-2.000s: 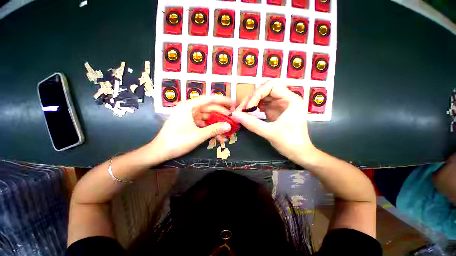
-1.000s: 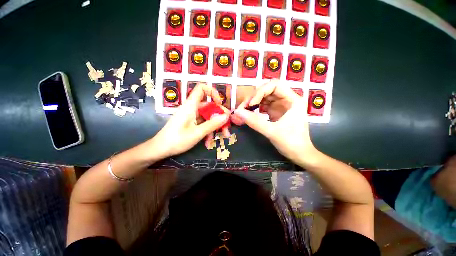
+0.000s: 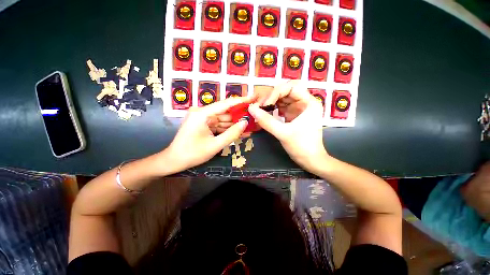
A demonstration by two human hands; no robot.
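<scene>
My left hand (image 3: pixel 200 130) holds a red unit (image 3: pixel 240 113) between thumb and fingers, above the near edge of the foam tray. My right hand (image 3: pixel 297 124) touches the unit with its thumb and fingertips. A small dark piece (image 3: pixel 269 107) shows at its fingers; I cannot tell how firmly it is held. The white foam tray (image 3: pixel 167 70) holds rows of red units with black rings and gold centres. One pocket (image 3: pixel 264 92) behind my hands shows brown. Some pockets of the nearest row are partly hidden by my hands.
A smartphone (image 3: pixel 60 115) lies at the left. A pile of cream and dark scraps (image 3: pixel 126 92) lies between it and the tray. A few tan scraps (image 3: pixel 238 160) lie below my hands. More scraps (image 3: pixel 485 118) are at the far right. A person's teal sleeve (image 3: pixel 454 207) shows at lower right.
My left hand has turned the red unit and brought it against my right fingertips. The tray, phone and scraps appear slightly higher and further left in the picture.
</scene>
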